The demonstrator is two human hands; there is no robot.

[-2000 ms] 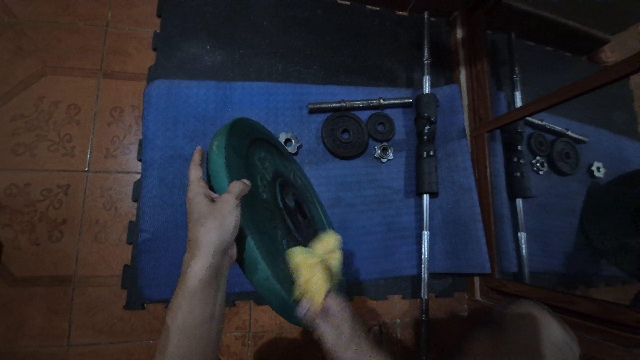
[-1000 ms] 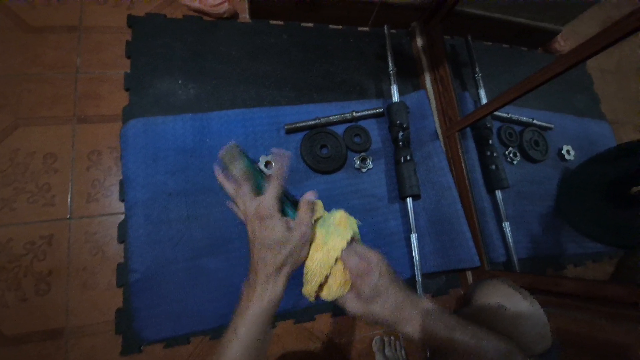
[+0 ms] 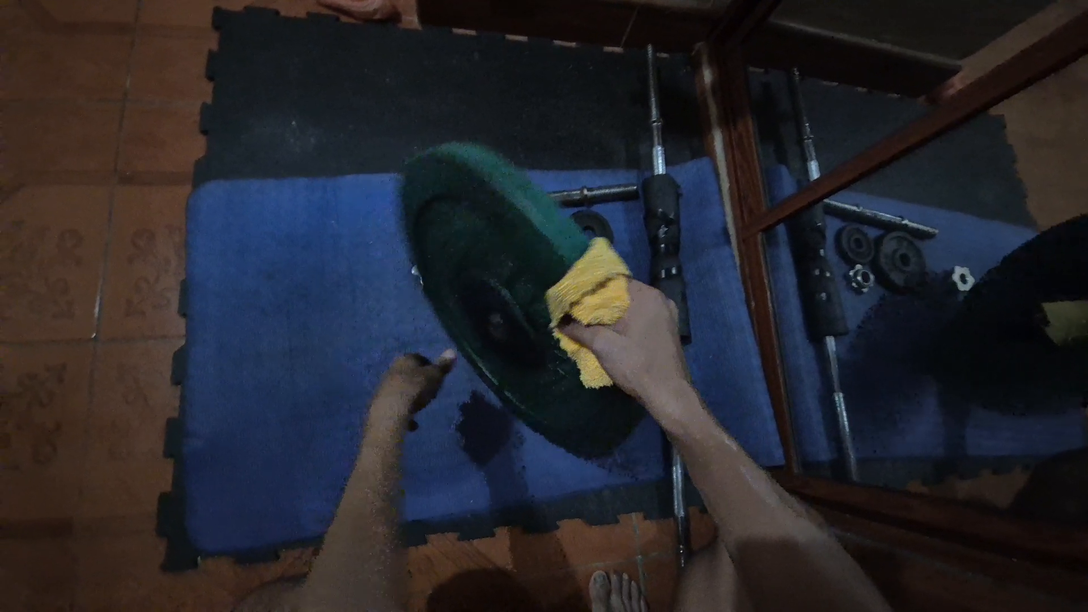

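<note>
A large green weight plate (image 3: 510,297) is tilted up over the blue mat, its dark hub facing me. At its right edge my right hand (image 3: 642,340) grips a bunched yellow cloth (image 3: 591,297) that lies against the rim. My left hand (image 3: 416,378) is just left of the plate's lower edge, thumb out and apart from it as far as I can see; its other fingers are partly in shadow. Behind the plate, a short dumbbell bar (image 3: 595,195) and a small black plate (image 3: 592,225) are partly covered.
A long barbell (image 3: 656,136) with a black foam pad (image 3: 661,212) lies along the right of the blue mat (image 3: 280,340). Under that is black interlocking matting (image 3: 357,102). A wood-framed mirror (image 3: 901,340) stands at the right, reflecting the weights. My foot (image 3: 616,591) is at the bottom.
Two seconds ago my left hand was at the plate's left rim; now it is apart from it, lower. The plate has turned, from nearly edge-on one second ago. The cloth is now at its right edge.
</note>
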